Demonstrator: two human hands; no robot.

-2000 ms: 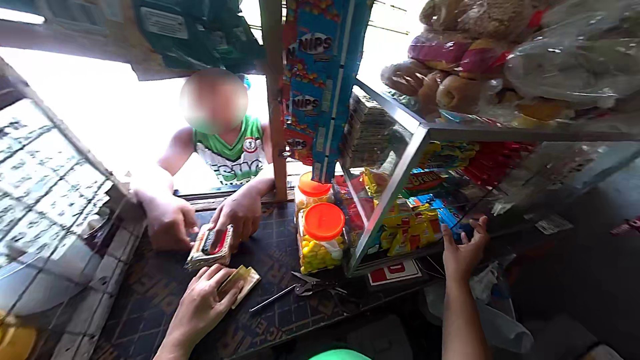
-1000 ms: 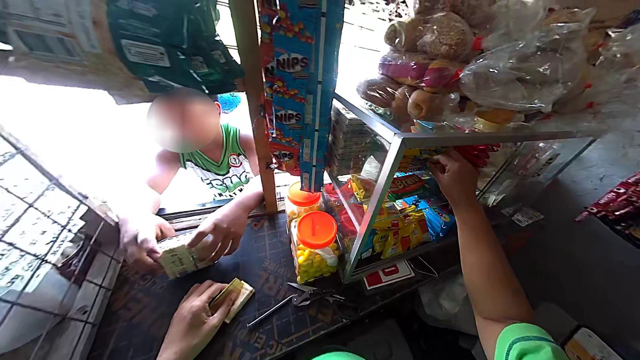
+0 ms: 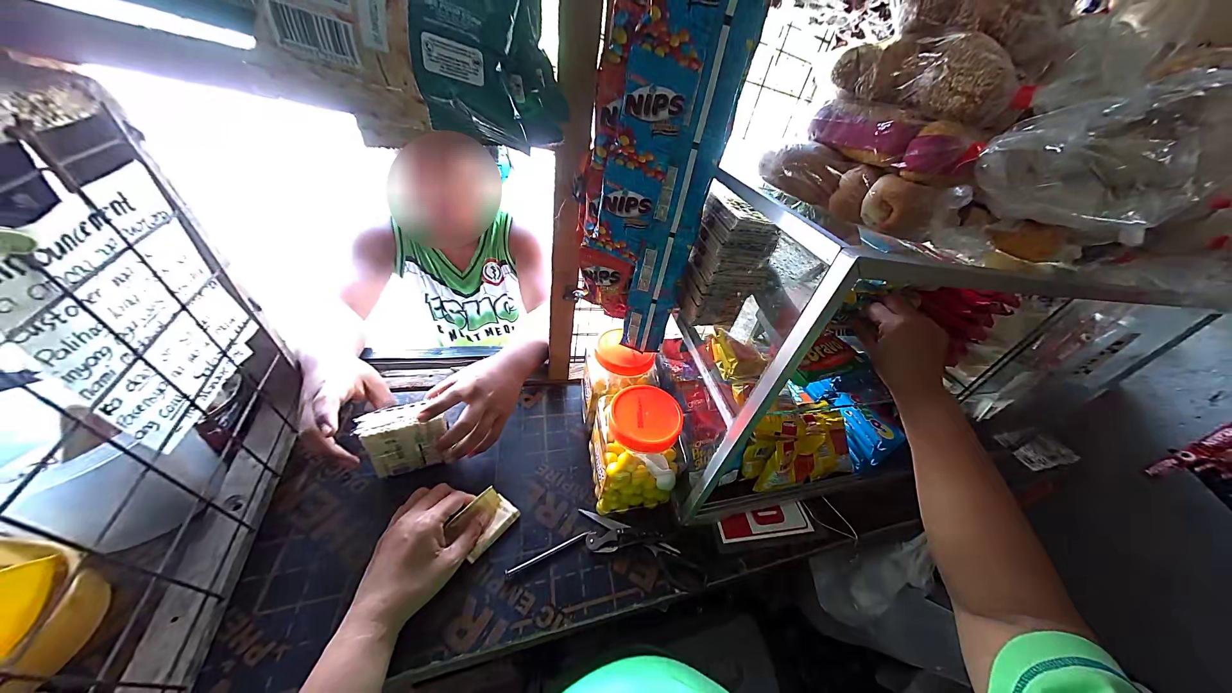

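My left hand [image 3: 423, 544] rests on the dark printed counter [image 3: 539, 433], its fingers closed around a small yellowish folded packet [image 3: 494, 525]. Inside the metal-framed glass display case [image 3: 770, 385], my right hand [image 3: 900, 342] reaches up beside hanging red packets [image 3: 967, 313]; its fingertips are partly hidden, so a hold cannot be made out. Below that hand lie yellow snack packets [image 3: 794, 443] and blue packets [image 3: 857, 419]. Across the counter, another person's two hands are around a stack of small printed packets [image 3: 399, 438], just beyond my left hand.
Two jars with orange lids stand by the case, the nearer jar [image 3: 635, 462] holding yellow candies. Scissors [image 3: 616, 539] and a thin metal rod [image 3: 546, 555] lie before them. Blue candy strips [image 3: 654, 192] hang from above. Bagged bread [image 3: 924, 125] sits on the case. Wire mesh [image 3: 144, 385] borders the left side.
My right hand was lower at the front of the case two seconds ago and is now up inside it. My left hand stays on the packet. The other person's hands remain at the stack.
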